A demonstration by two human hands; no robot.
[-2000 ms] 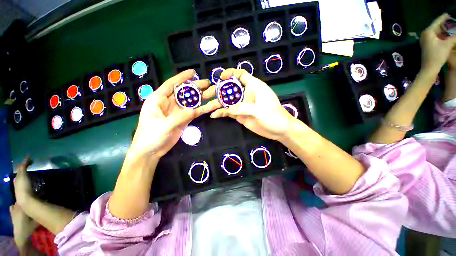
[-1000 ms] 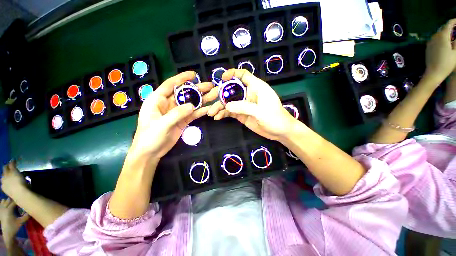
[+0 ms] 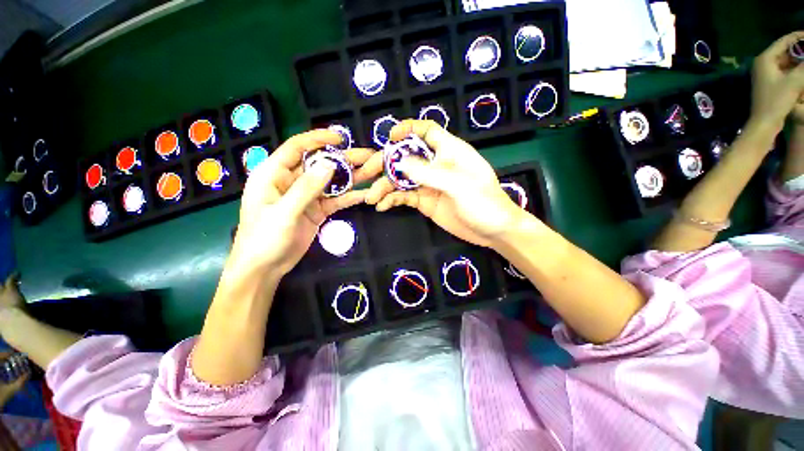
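Note:
My left hand (image 3: 280,207) holds a round smartwatch head (image 3: 336,174) by its rim, with the thumb over the upper left of its screen. My right hand (image 3: 454,189) holds another smartwatch head (image 3: 401,165), with the thumb over the right part of its face. Both screens show a dark face with pale marks, too small to read. Both hands are above a black compartment tray (image 3: 375,327). That tray holds one white-lit disc (image 3: 337,237) and several dark discs with bright rings, some with yellow or red lines. My hands and forearms hide part of it.
A black tray with red, orange and blue discs (image 3: 202,133) lies left. Another black tray (image 3: 427,65) lies behind my hands, with white papers (image 3: 611,35) and a yellow-black pen (image 3: 575,117) beside it. A neighbour's hand (image 3: 776,77) is at right, above a further tray (image 3: 645,211).
The thumbs have moved onto the screens, which changed from dark icon grids to faces with pale marks. The neighbour's arm at left has moved down and outward.

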